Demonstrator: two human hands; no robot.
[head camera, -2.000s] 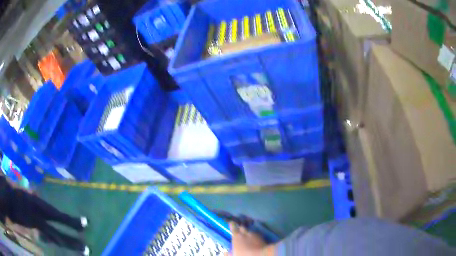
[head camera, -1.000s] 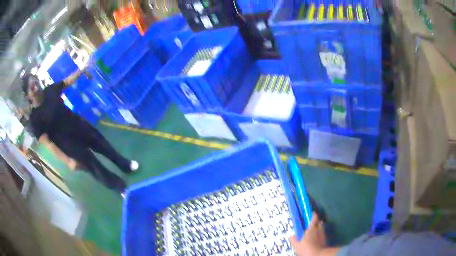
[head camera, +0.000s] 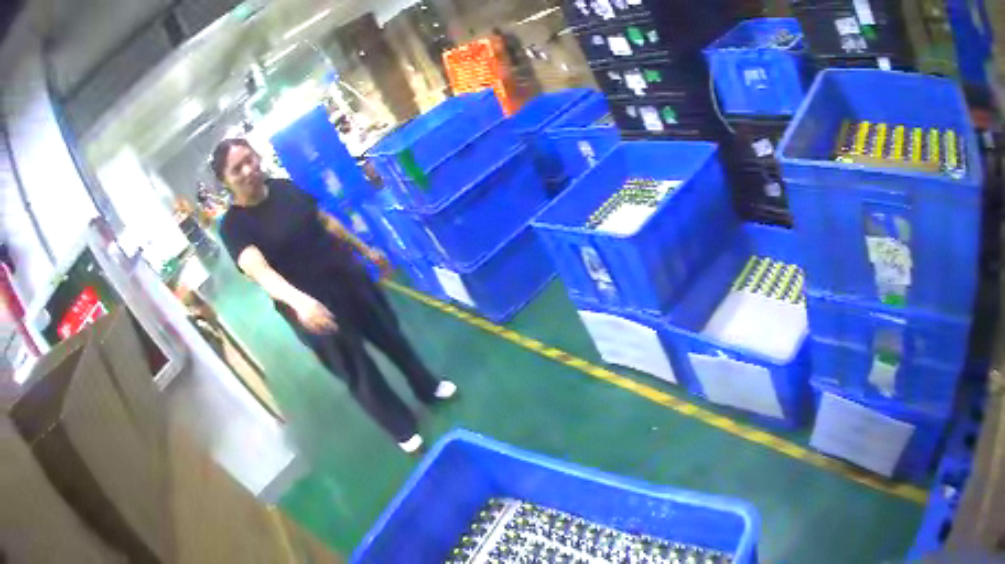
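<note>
A deep blue crate (head camera: 617, 498) lies nearest in front of me at the bottom edge, cut off by the frame. Inside it are rows of small dark and silver components (head camera: 573, 542) on a white layer. Neither my left hand nor my right hand is in view. The trolley handle is not in view.
A person in black (head camera: 320, 281) stands ahead on the left. Blue crates (head camera: 650, 259) are stacked behind a yellow floor line (head camera: 617, 380), with a taller crate stack (head camera: 882, 226) at right. Black crates (head camera: 645, 77) stand behind. Cardboard (head camera: 94, 441) is at lower left.
The view has turned left and up. The near crate has moved lower in the picture. My right hand and the light-blue handle, seen before, have left the picture. The person appears nearer the centre.
</note>
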